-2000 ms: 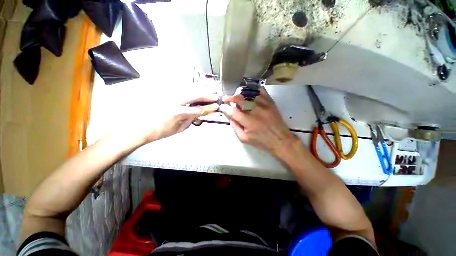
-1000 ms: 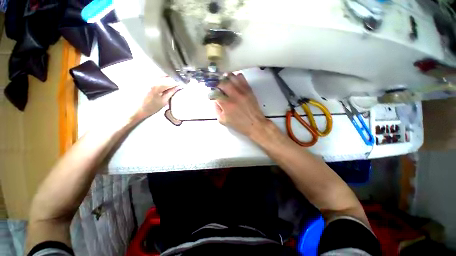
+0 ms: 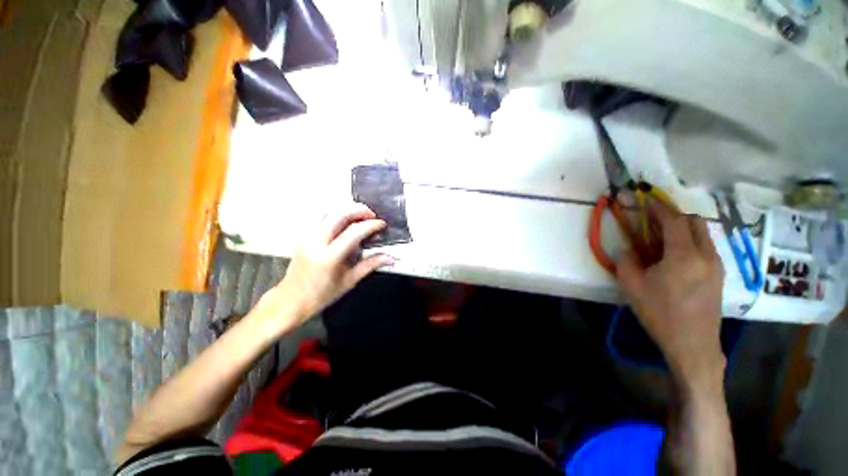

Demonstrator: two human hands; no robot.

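Note:
A small dark rectangular leather piece (image 3: 382,197) lies on the white machine table, left of centre and near its front edge. My left hand (image 3: 327,258) holds its lower left part, fingers on top and thumb at the near edge. My right hand (image 3: 677,279) is on the handles of the scissors (image 3: 604,234), over the yellow loop and beside the orange-red one. The dark blades point away from me. The sewing machine's presser foot and needle area (image 3: 482,110) has no hand at it and is washed out by the lamp.
The white machine head (image 3: 735,84) spans the upper right. Blue-handled snips (image 3: 744,249) lie beside the parts tray (image 3: 788,277) at right. Dark sewn pieces (image 3: 268,90) lie at upper left, by orange-edged cardboard (image 3: 112,186). A blue round container (image 3: 616,451) is below.
My left hand has moved from the needle towards the front edge, with the leather piece now visible. My right hand has left the needle area and reached right onto the scissors. The view has shifted.

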